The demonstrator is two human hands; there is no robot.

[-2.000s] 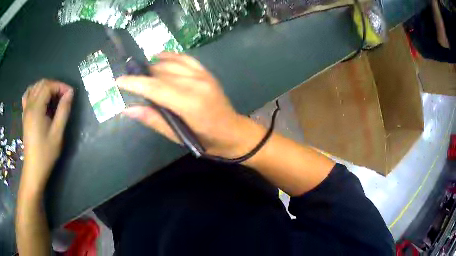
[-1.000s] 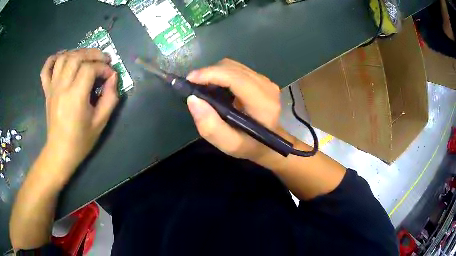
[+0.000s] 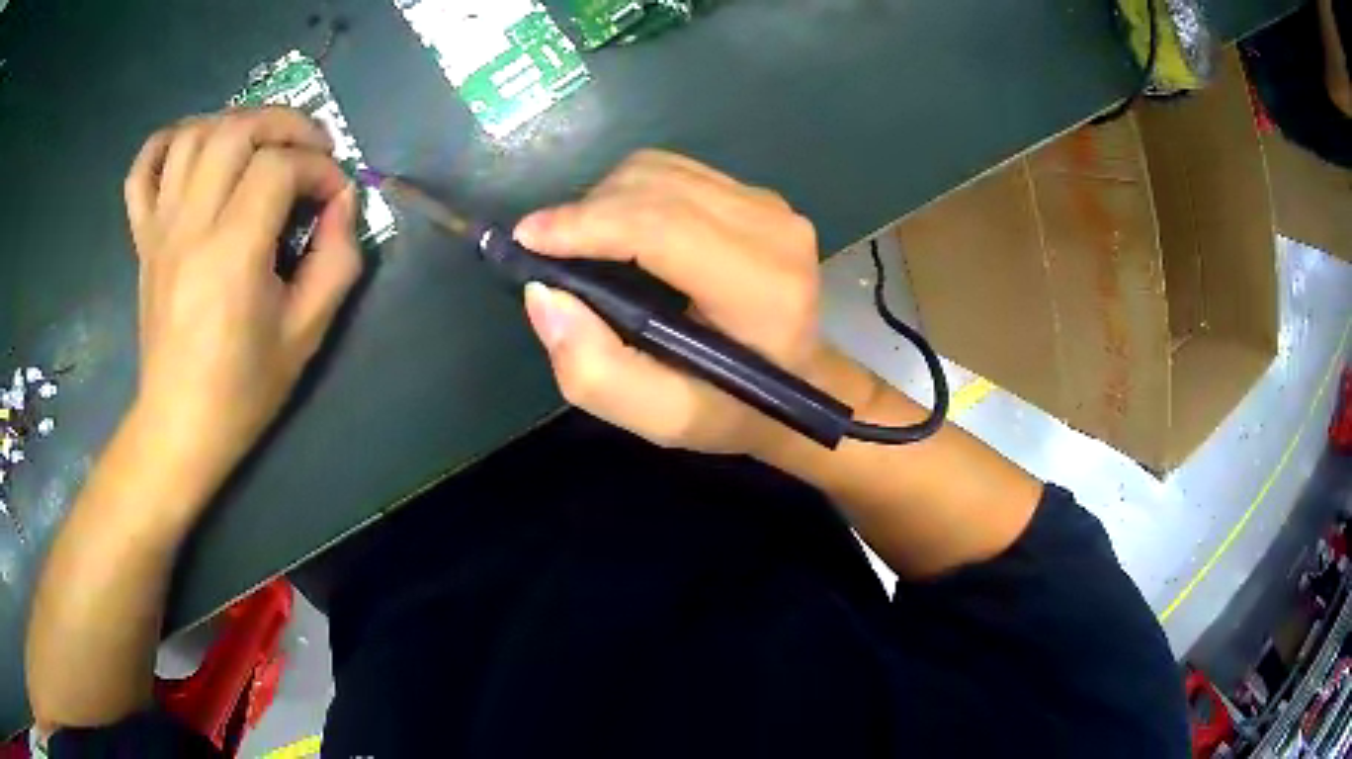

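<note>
My right hand (image 3: 675, 304) holds the black soldering iron (image 3: 697, 356) like a pen, its thin barrel pointing left. The iron's tip meets the right edge of a small green circuit board (image 3: 371, 211) lying on the bench. A small purplish bit shows at the tip; what it is cannot be told. My left hand (image 3: 237, 237) is over the board's left part, thumb and index finger curled together beside the tip. Whether the fingers hold a component is hidden. A second circuit board (image 3: 512, 74) lies flat beyond, to the right.
More green boards (image 3: 630, 15) are at the top edge. Small white components (image 3: 27, 400) lie at far left. A yellow holder (image 3: 1171, 52) stands at the bench's right edge. An open cardboard box (image 3: 1090, 282) is below that edge. A person's arm shows at top right.
My left hand has moved right onto the board. My right hand first drew back right from the boards, then brought the iron's tip left to the board's edge. The view has shifted.
</note>
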